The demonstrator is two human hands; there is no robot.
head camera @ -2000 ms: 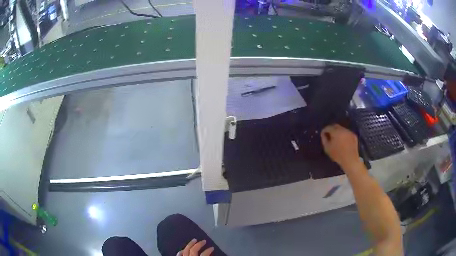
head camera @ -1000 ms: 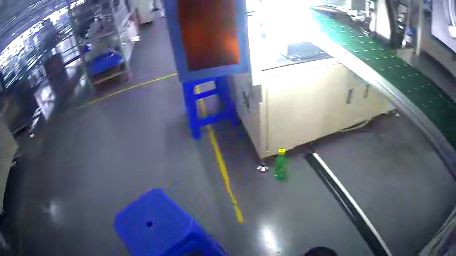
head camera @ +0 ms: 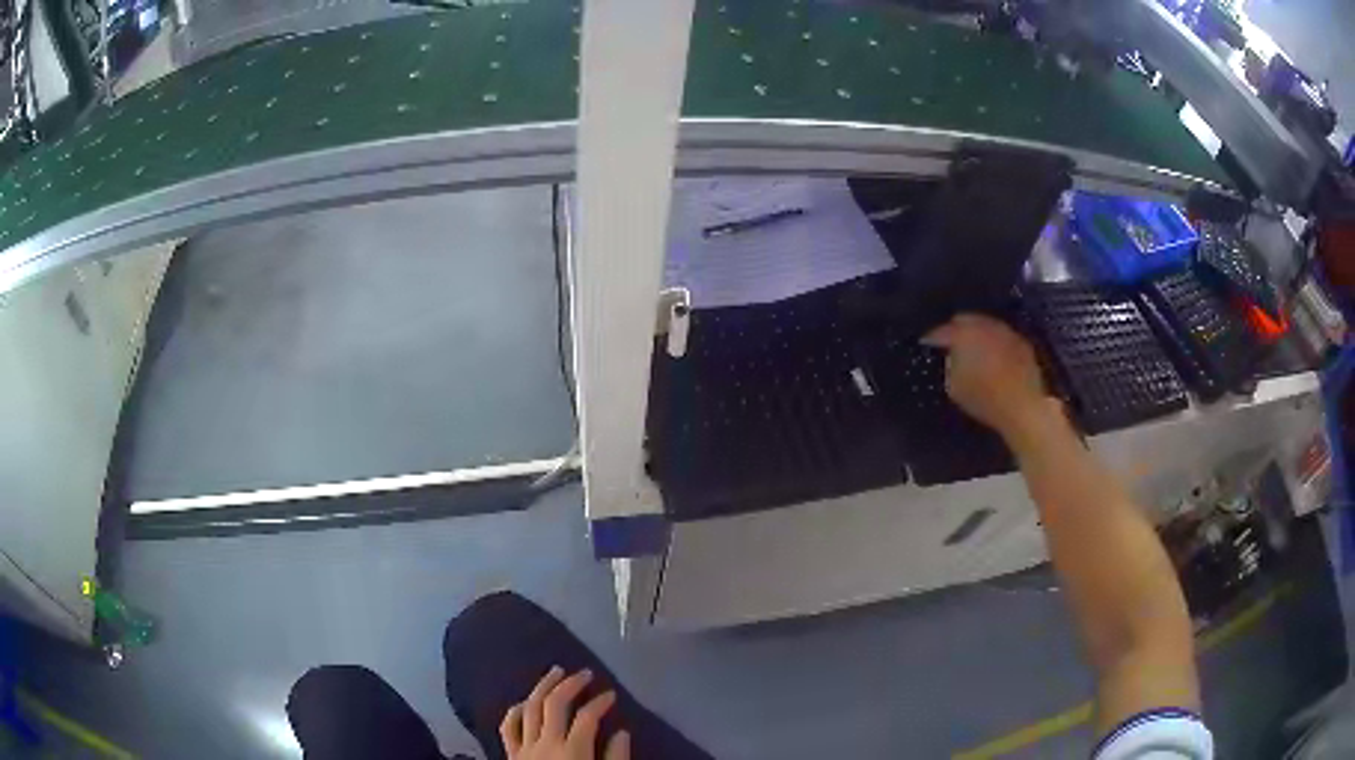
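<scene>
My right hand (head camera: pixel 984 364) is bare and reaches over the black parts trays (head camera: pixel 788 401) on the bench below the belt. Its fingers are bent at the tray surface; whether they pinch a small part cannot be told. A dark upright panel or tray (head camera: pixel 984 230) stands just behind the hand. Tiny pale dots and a small white piece (head camera: pixel 862 382) show on the trays. My left hand (head camera: pixel 566 719) rests on my dark-clothed thigh at the bottom edge, fingers spread, holding nothing visible.
The green conveyor belt (head camera: pixel 832 67) crosses the top, behind an off-white post (head camera: pixel 624 267). A paper sheet (head camera: pixel 788 245) with a pen lies left of the panel. A blue box (head camera: pixel 1137 235) and an orange-red item (head camera: pixel 1263 318) are at right. A green bottle (head camera: pixel 122 612) is at far left.
One second ago the view faced the floor, blue stools and cabinet, with no hands visible. Now it faces the belt and trays again, with both hands in view.
</scene>
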